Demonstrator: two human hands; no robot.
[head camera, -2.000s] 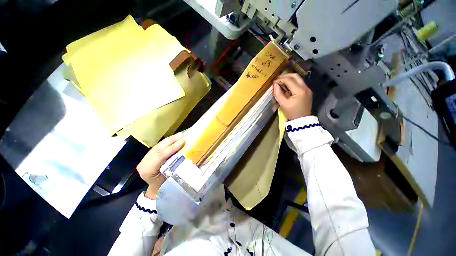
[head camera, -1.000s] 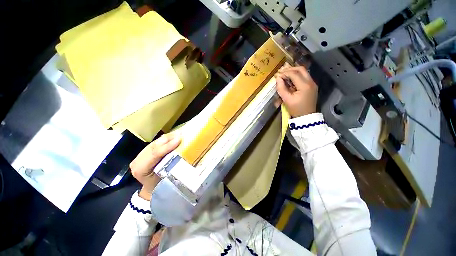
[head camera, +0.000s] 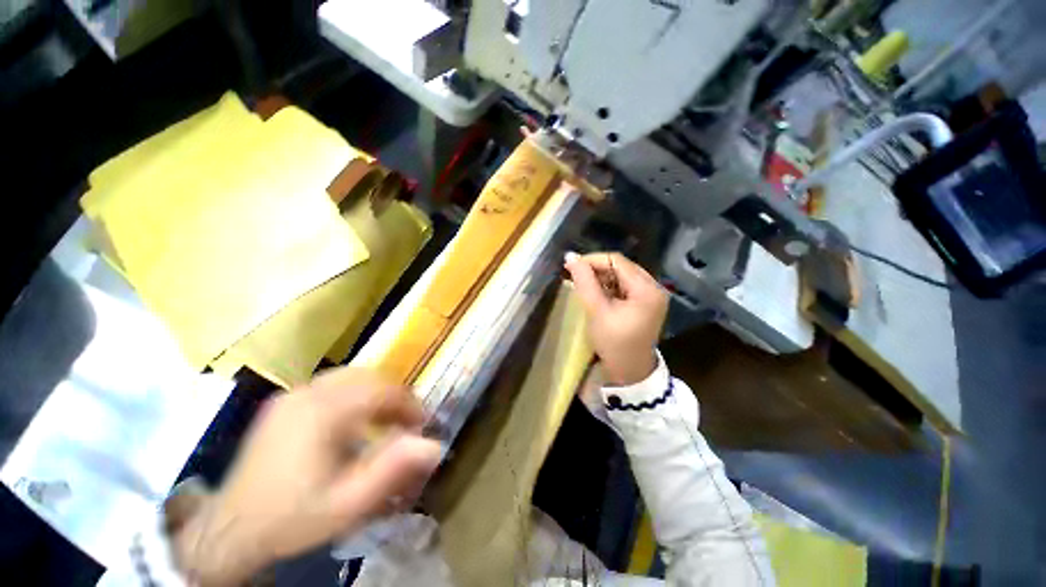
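Observation:
The amber-orange template strip (head camera: 450, 281) with black handwriting lies along the long narrow machine arm (head camera: 482, 333), its far end under the machine head. A yellow piece (head camera: 556, 373) hangs down on the arm's right side. My left hand (head camera: 310, 470) is blurred over the arm's near end, which it partly hides; its thumb and fingers look apart, with nothing visible in them. My right hand (head camera: 619, 310) is right of the arm, beside the hanging piece, fingers curled around a small dark object (head camera: 609, 279) that is too small to identify.
A stack of yellow pieces (head camera: 229, 241) with brown ends lies left of the arm, over a white sheet (head camera: 126, 396). The machine head (head camera: 654, 69) stands at the far end. A control screen (head camera: 989, 212) is at the right. A yellow-green item (head camera: 809, 556) shows at the lower right.
My left hand has come off the arm's near side and risen towards the camera. My right hand has moved back from the strip's edge towards me. The view has shifted.

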